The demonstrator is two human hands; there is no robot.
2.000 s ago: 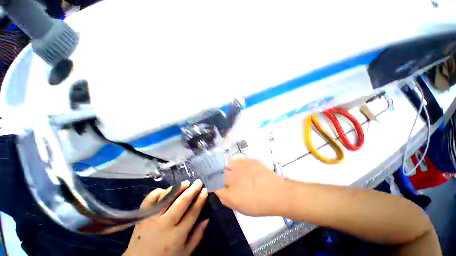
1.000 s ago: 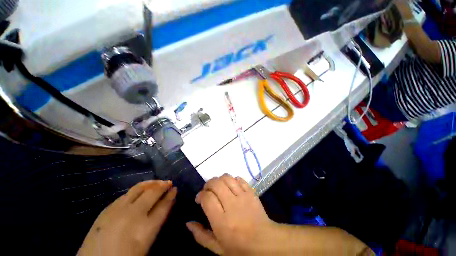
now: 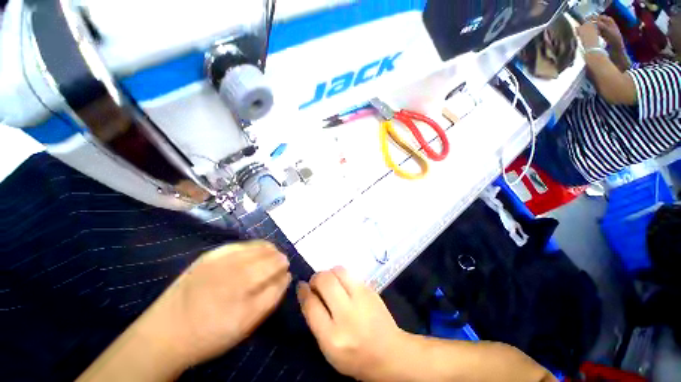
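Note:
A dark pinstriped garment panel (image 3: 97, 246) covers the table left of and below the needle area (image 3: 228, 200), with its edge running under the presser foot. My left hand (image 3: 228, 298) lies on the panel just below the needle, fingers bent at the cloth edge. My right hand (image 3: 347, 317) is to its right, fingertips curled on the same dark edge near the table's front. The fingertips of both hands are partly hidden, and the two hands are close but apart.
The white JACK sewing machine head (image 3: 351, 78) spans the top. Scissors (image 3: 407, 142) with yellow and red handles and a pink tool (image 3: 351, 117) lie right of the needle. A white cable (image 3: 532, 142) hangs at right. A person in a striped top (image 3: 635, 104) sits beyond, near a blue crate (image 3: 635, 213).
My right hand has moved from beside the needle down to the front edge of the cloth. My left hand has shifted and turned over the panel. The view has swung right, and the blue-handled tool has largely faded from view.

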